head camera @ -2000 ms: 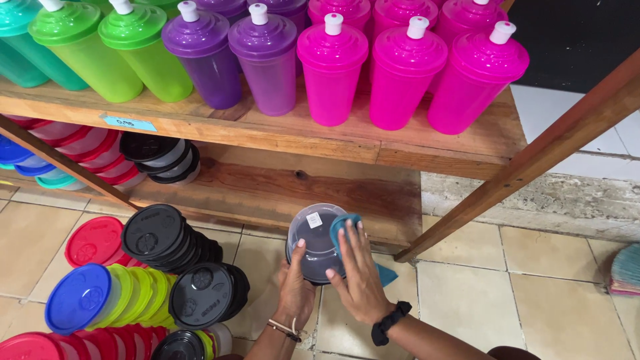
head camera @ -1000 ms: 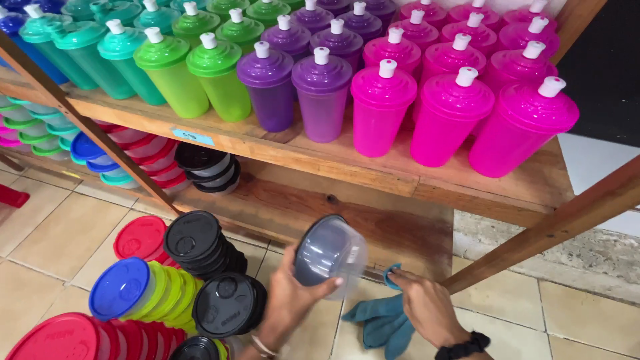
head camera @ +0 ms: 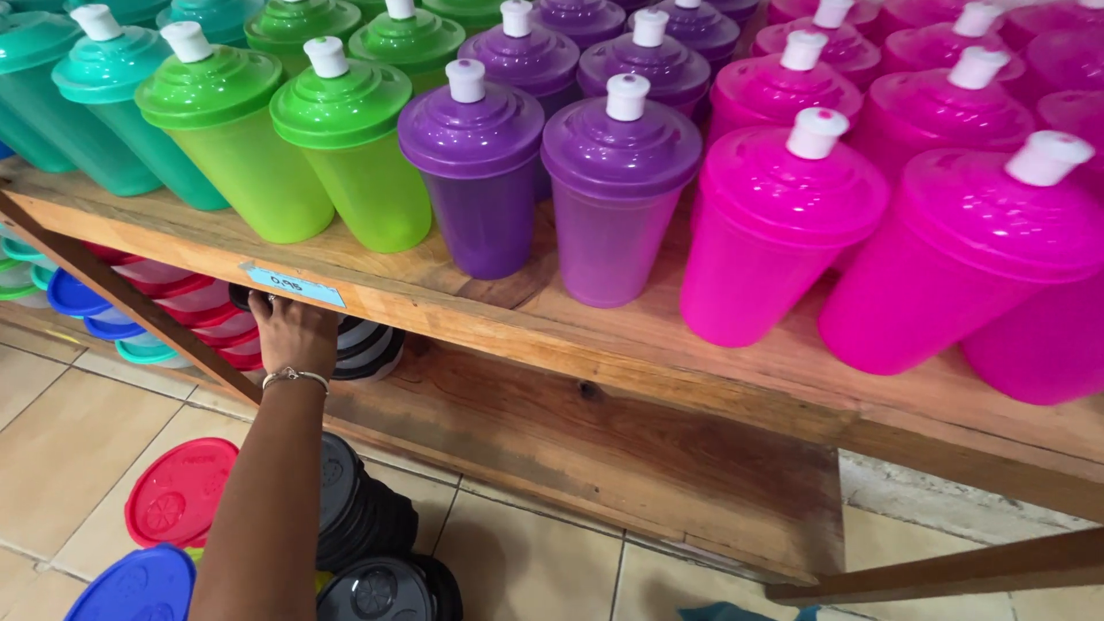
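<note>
My left hand (head camera: pixel 293 332) reaches under the upper wooden shelf board, at the stacked clear containers with black lids (head camera: pixel 366 349) on the lower shelf. Its fingers rest at a black-lidded container (head camera: pixel 241 296); the fingertips are partly hidden, so a grip on it cannot be told. Containers with red lids (head camera: pixel 216 316) stand just left of it. Below, on the tiled floor, are a stack of black lids (head camera: pixel 362 509), another black lid stack (head camera: pixel 379 591), a red lid (head camera: pixel 181 492) and a blue lid (head camera: pixel 138 586). My right hand is out of view.
Teal, green, purple (head camera: pixel 621 190) and pink plastic bottles (head camera: pixel 785 233) with white spouts line the upper shelf (head camera: pixel 552 336). A slanted wooden post (head camera: pixel 129 302) stands left of my arm, another (head camera: pixel 949 569) at lower right. Part of a teal cloth (head camera: pixel 733 612) lies at the bottom edge.
My left hand, which held a clear container with a dark rim, has moved to the black-lidded stack under the shelf. My right hand, earlier by the teal cloth, has left the view.
</note>
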